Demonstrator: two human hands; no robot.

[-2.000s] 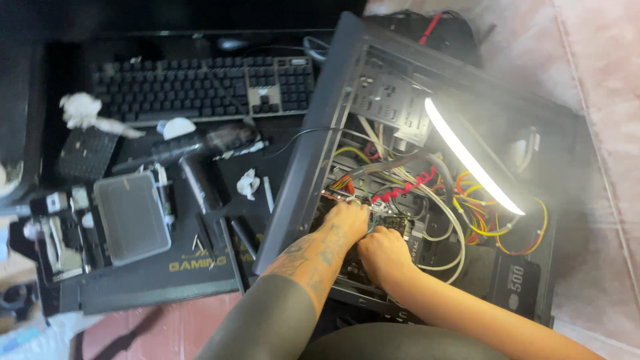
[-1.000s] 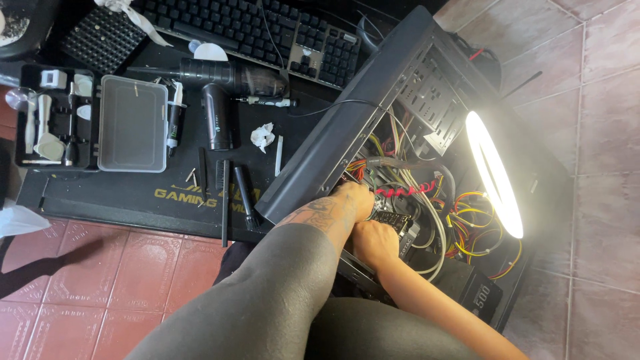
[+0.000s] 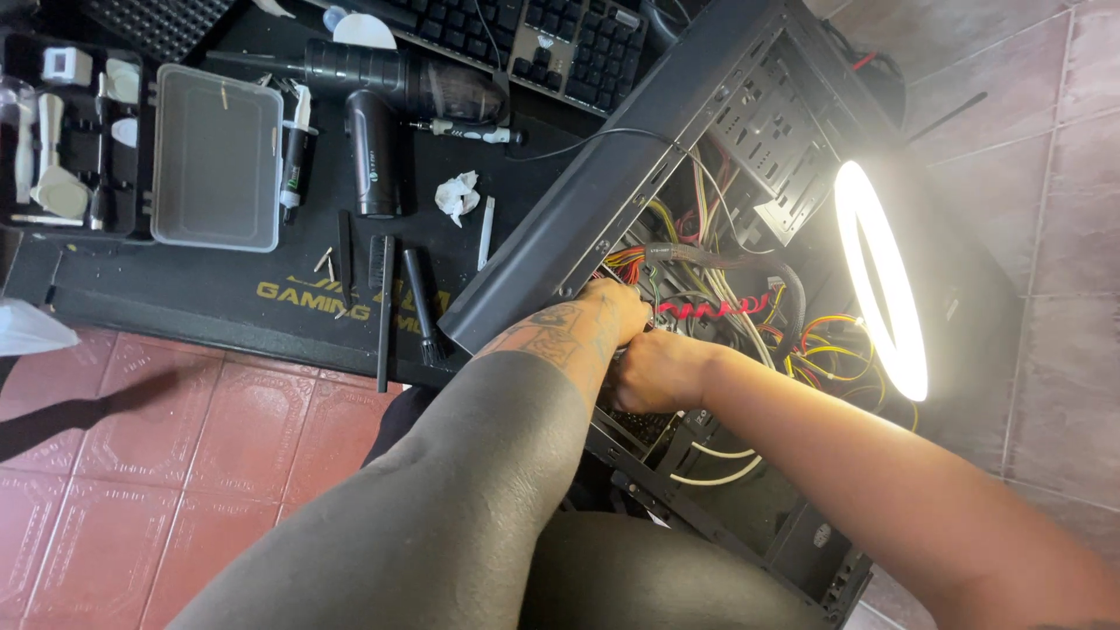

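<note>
A black computer case [image 3: 577, 192] lies open and tilted, its side panel off. Both hands reach down into it beside each other. My left hand [image 3: 621, 311] is at the front inner edge, by a bundle of orange and red wires [image 3: 628, 258]; its fingertips are hidden. My right hand [image 3: 661, 372] is curled just below it, over the board area, and whatever its fingers touch is hidden. A red coiled cable [image 3: 717, 306], a black sleeved cable [image 3: 792, 297] and yellow wires [image 3: 831, 350] run to the right of the hands.
A bright ring lamp [image 3: 879, 280] glows over the case. On the black desk mat [image 3: 201, 284] lie a handheld air duster [image 3: 376, 166], a screwdriver [image 3: 468, 133], two slim brushes [image 3: 420, 293] [image 3: 381, 315], crumpled paper [image 3: 458, 197] and an open plastic toolbox [image 3: 214, 157]. A keyboard [image 3: 560, 48] is behind.
Both hands stay inside the case, close together. The view has shifted and moved nearer to the case.
</note>
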